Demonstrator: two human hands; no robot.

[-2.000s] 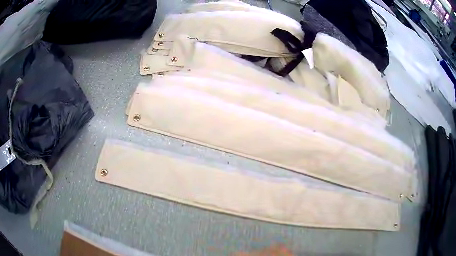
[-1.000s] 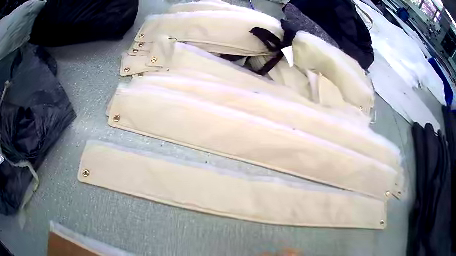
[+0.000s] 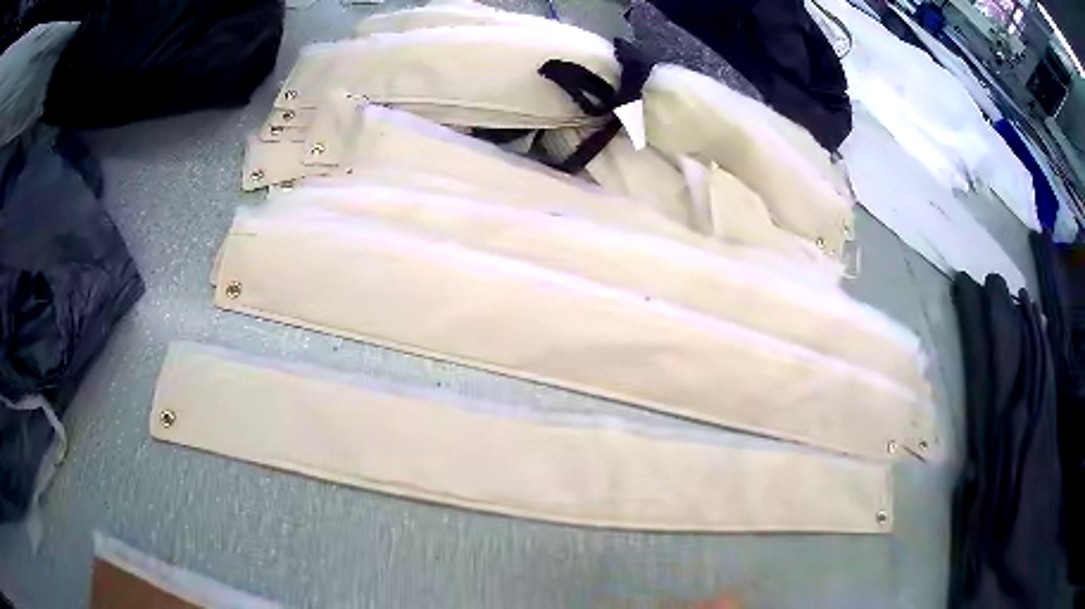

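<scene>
A single cream strip (image 3: pixel 512 458) with a fuzzy white upper edge lies flat nearest me, with a small metal snap at each end. Behind it, apart at the left, lies a fanned stack of similar cream strips (image 3: pixel 524 321). Curled cream pieces (image 3: pixel 738 131) with a black tie (image 3: pixel 583 95) lie behind the stack. A brown piece with a white edge (image 3: pixel 137 589) is cut off by the bottom edge at lower left. Neither of my hands can be made out. A blurred orange patch shows at the bottom edge; I cannot tell what it is.
A crinkled dark grey bag (image 3: pixel 60 274) with a pale cord lies at left. A black bundle (image 3: pixel 167 54) is at upper left, another black cloth (image 3: pixel 785 71) at upper right. White sheets (image 3: pixel 916 143) lie beyond. Dark folded fabric (image 3: pixel 1011 440) runs down the right side of the grey-green table (image 3: pixel 357 559).
The whole scene has shifted left in the picture as my view moved. The strips keep the same layout. The orange patch at the bottom edge is smaller than two seconds ago.
</scene>
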